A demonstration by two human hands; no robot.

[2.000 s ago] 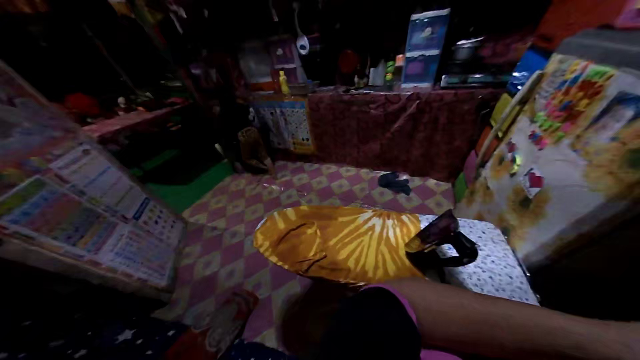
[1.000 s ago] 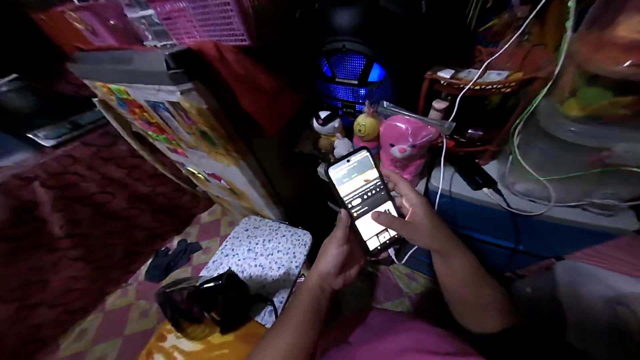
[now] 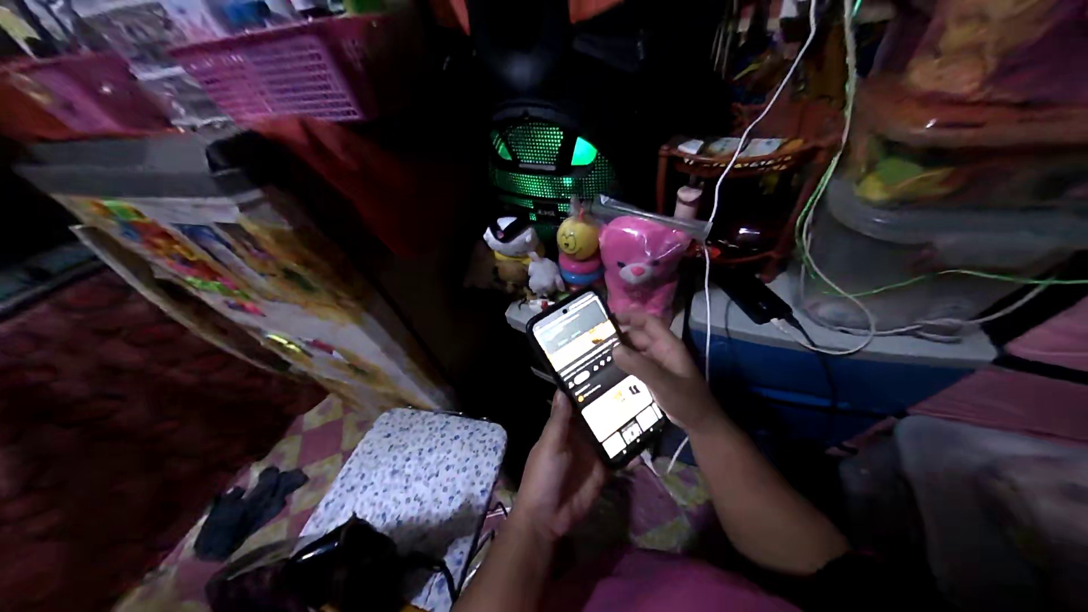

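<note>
A smartphone (image 3: 599,378) with a lit screen is held upright and tilted in front of me. My left hand (image 3: 565,476) grips its lower left edge from below. At its right edge is my right hand (image 3: 663,365), the thumb over the screen and the fingers partly behind the phone. A white cable (image 3: 650,463) shows by the phone's lower end. Down at the left, a dark clothes iron (image 3: 348,561) rests at the near end of an ironing board with a flowered white cover (image 3: 416,459); the iron is partly in shadow.
Behind the phone stand a pink plush bear (image 3: 642,263), small toys and a speaker (image 3: 544,161) lit green. A refrigerator (image 3: 280,280) with magnets is at the left. White cables hang at the right above a power bank or adapter (image 3: 752,297). Dark cloth (image 3: 246,510) lies on the patterned floor.
The view has swung far to the right since two seconds ago. The phone is in both hands in the last two frames. The speaker's light has turned from blue to green.
</note>
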